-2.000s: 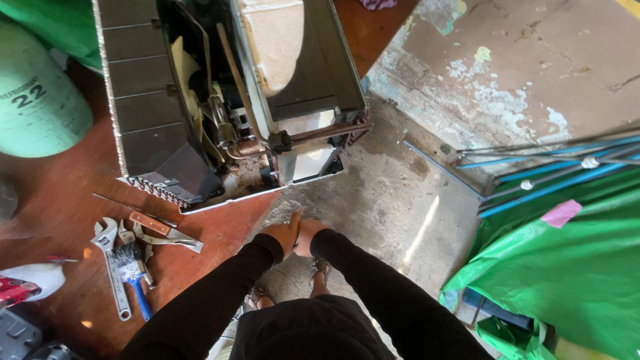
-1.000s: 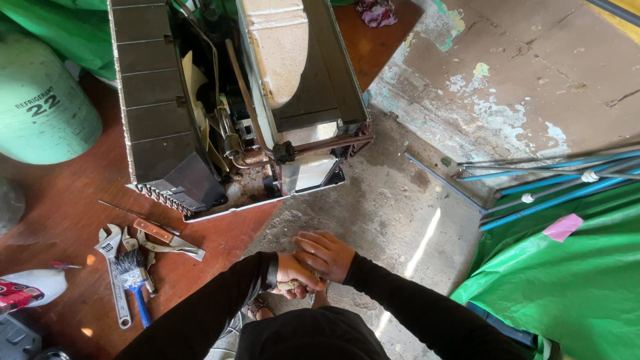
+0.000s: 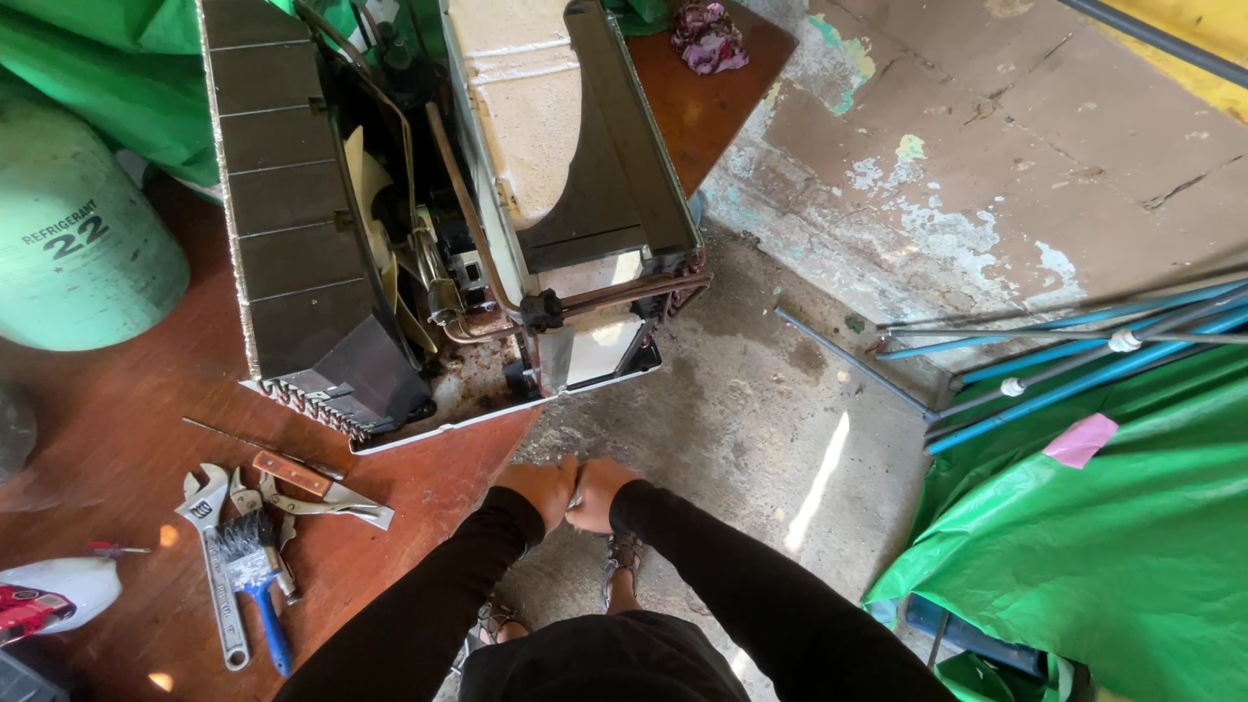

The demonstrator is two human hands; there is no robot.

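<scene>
My left hand (image 3: 542,489) and my right hand (image 3: 599,495) meet knuckle to knuckle in front of my body, over the concrete floor. Both are curled around something small and pale, mostly hidden by the fingers; I cannot tell what it is. Beyond them an opened window-type air conditioner (image 3: 624,175) rests on the reddish wooden table (image 3: 429,468), its copper tubes, fan blade and foam housing exposed. To the left of my hands lie an adjustable wrench (image 3: 216,575), a blue-handled paintbrush (image 3: 255,575), locking pliers (image 3: 302,504) and a wooden-handled putty knife (image 3: 292,475).
A pale green refrigerant cylinder (image 3: 88,234) stands at the left. A white and red bottle (image 3: 68,600) lies at the table's left side, and a crumpled cloth (image 3: 709,37) at its far corner. Blue and grey pipes (image 3: 1092,361) and green sheeting (image 3: 1102,526) occupy the right.
One second ago my right hand lay spread over my left; now both are curled side by side. Two seconds ago they were also close together.
</scene>
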